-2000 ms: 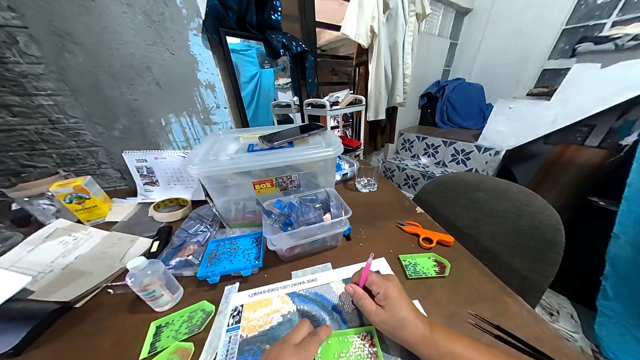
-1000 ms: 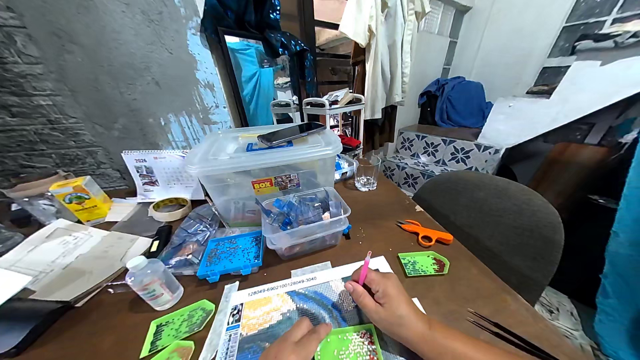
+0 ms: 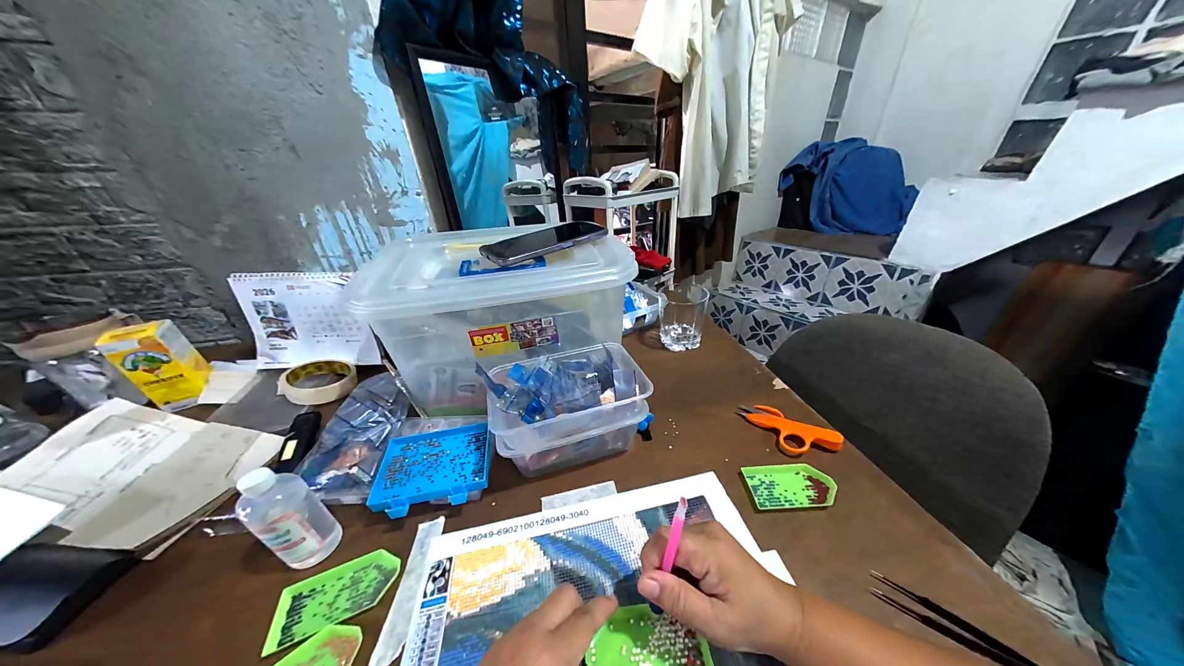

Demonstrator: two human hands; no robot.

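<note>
My right hand grips a pink diamond-painting pen, its pink end pointing up and its lower end over a green bead tray. Pale and some dark red beads lie in that tray, at the bottom edge of the view. My left hand rests on the diamond-painting canvas at the tray's left side, fingers bent; whether it holds the tray is unclear. The canvas is partly covered with yellow, blue and grey beads, and my hands hide its lower right part.
Green trays with beads lie left of the canvas, another to its right. Around it stand a plastic bottle, a blue bead case, a tub of bags, orange scissors, tweezers and a glass.
The lower end of the pen in my right hand has come down to the green tray, and that hand has shifted slightly toward it. My left hand has stayed near the same spot.
</note>
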